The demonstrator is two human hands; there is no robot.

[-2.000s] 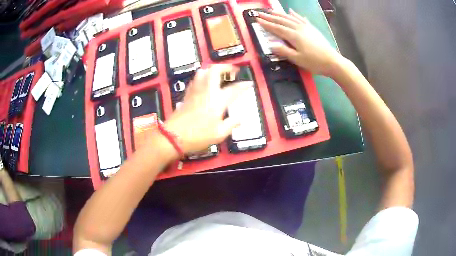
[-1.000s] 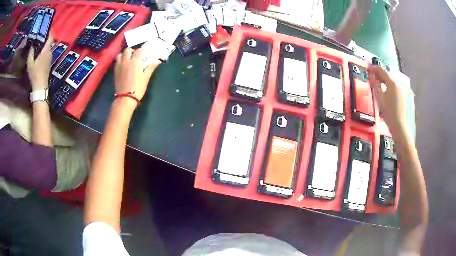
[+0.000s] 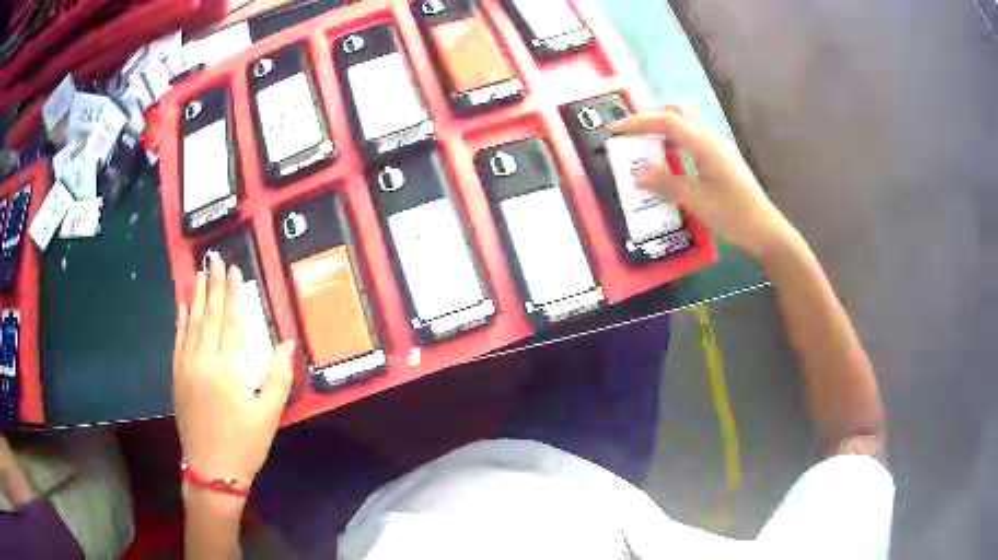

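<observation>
A red foam tray [image 3: 438, 352] lies in front of me with two rows of keypad phones, backs up and battery bays open. Most bays hold white batteries, such as the near-row phone [image 3: 438, 257]; two hold orange batteries [image 3: 328, 306]. My right hand [image 3: 700, 175] is at the near-row phone at the far right [image 3: 653, 219], its fingers on the upper part of the white battery in the bay. My left hand [image 3: 224, 383], with a red wristband, lies flat with fingers extended over the near-row phone at the far left [image 3: 254, 317], partly hiding it.
A jumbled pile of white batteries [image 3: 88, 148] lies at the back left. Stacked red trays [image 3: 77, 66] stand beyond it. Another red tray with phones [image 3: 33, 317] is at the left edge. A person's purple sleeve [image 3: 38, 536] shows at lower left. The green bench edge runs in front of me.
The view has swung right. My left hand has moved from the battery pile to the tray's near left phone. My right hand is now at the near right phone, whose bay now holds a white battery.
</observation>
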